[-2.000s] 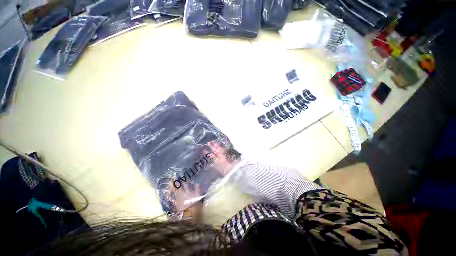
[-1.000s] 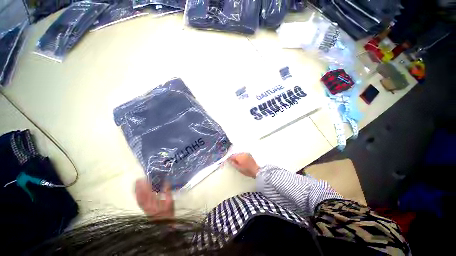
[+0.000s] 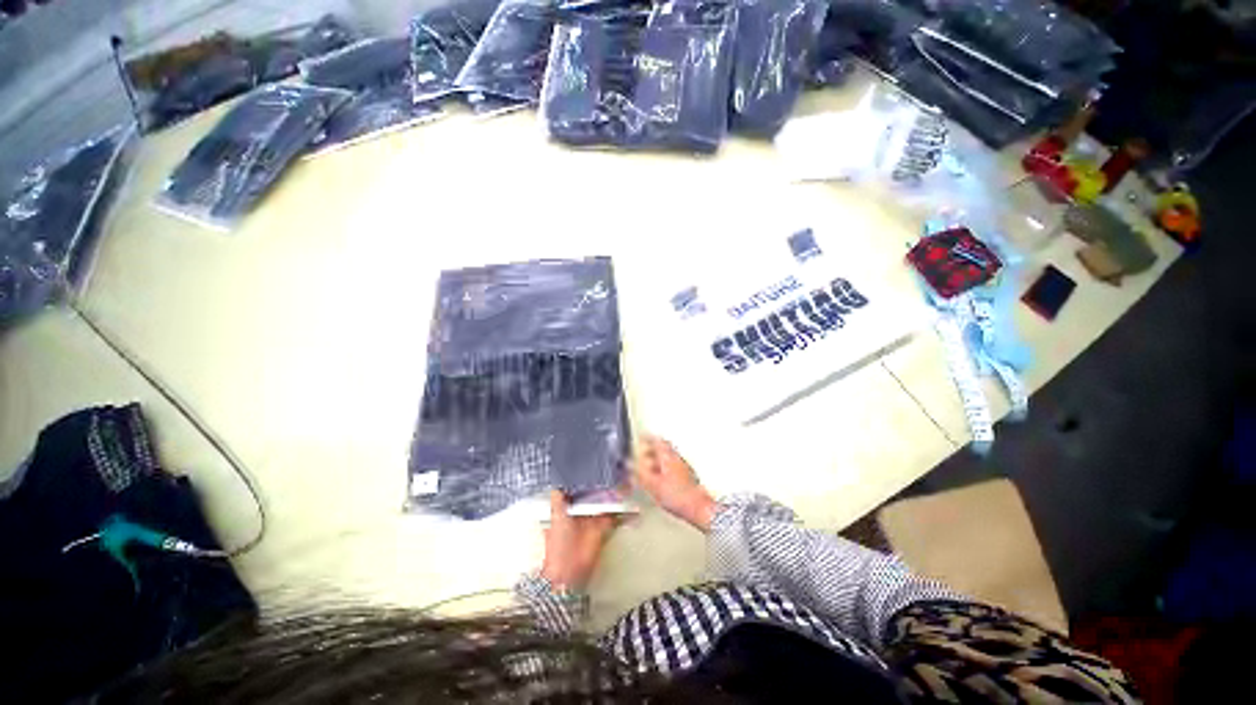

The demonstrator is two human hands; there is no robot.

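A dark folded garment in a clear bag [image 3: 524, 372] lies flat in front of me, its long sides running away from me. A small white label shows at its near left corner. My left hand [image 3: 576, 540] is at its near edge, fingers on the film and partly under or behind it. My right hand [image 3: 671, 482] is beside the near right corner, fingers slightly apart; whether the fingertips touch the film is unclear.
A pile of printed polybags [image 3: 792, 331] lies right. Bagged garments [image 3: 641, 83] line the far edge. A checked pouch [image 3: 953, 262], phone [image 3: 1048, 292] and tape measure [image 3: 971, 379] lie far right. Unbagged dark garments [image 3: 69, 551], a teal tool [image 3: 134, 541] and hose [image 3: 165, 393] are left.
The bagged garment has turned from slanted to nearly straight, and a different face with a white label shows. My left hand has moved right along its near edge.
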